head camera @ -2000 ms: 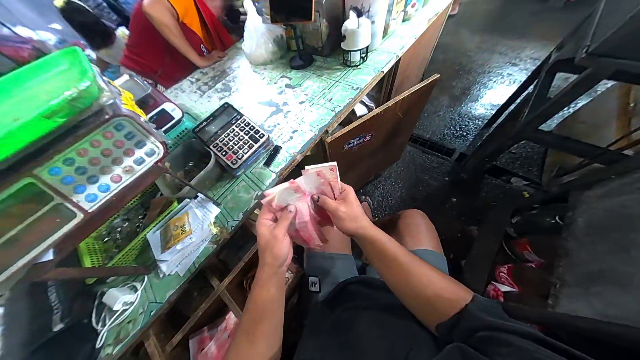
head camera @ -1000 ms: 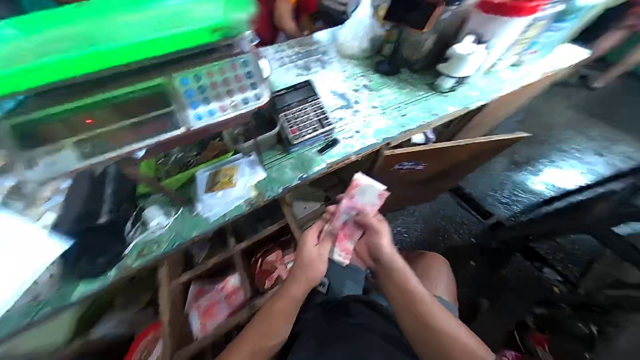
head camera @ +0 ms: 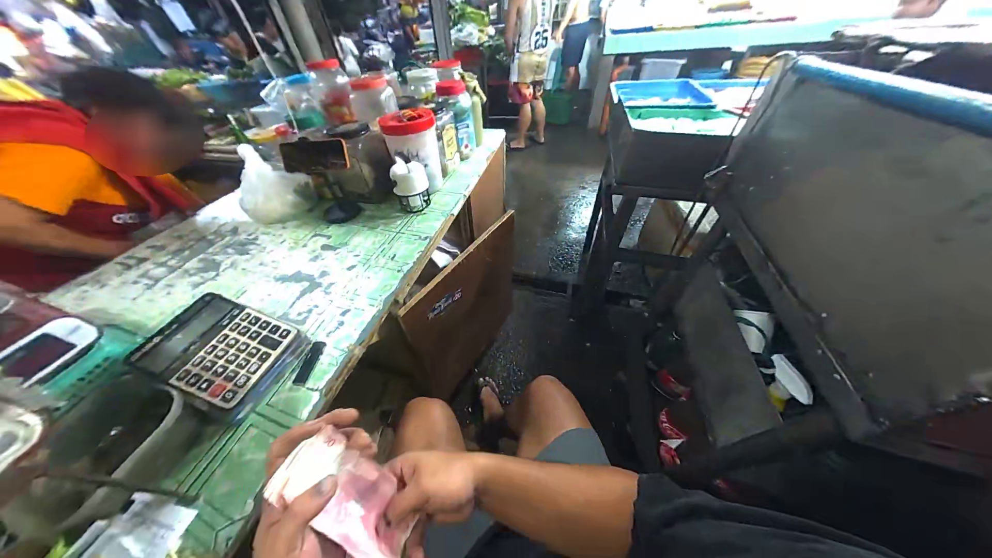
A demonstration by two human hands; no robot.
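Observation:
A stack of pinkish banknotes point(head camera: 353, 496) is held low in front of me, over my lap and beside the counter's edge. My left hand point(head camera: 298, 496) grips the notes from the left, its thumb lying across them. With bent fingers my right hand point(head camera: 438, 484) holds their right side. A desk calculator point(head camera: 232, 349) lies on the green counter point(head camera: 349, 263) beyond my left hand, a small black object point(head camera: 309, 363) just to its right. The lower ends of the notes and some of my fingers are cut off or hidden.
Lidded jars point(head camera: 411, 139), a white plastic bag point(head camera: 271, 186) and a phone on a stand point(head camera: 316, 155) occupy the counter's far end. A person in red and orange point(head camera: 70, 178) leans at its left side. An open wooden panel point(head camera: 465, 298) juts out; a dark metal stand point(head camera: 868, 232) is at right.
The view has swung right and up, so the drawer compartments with notes are out of sight. Both hands keep hold of the banknotes, now low in view.

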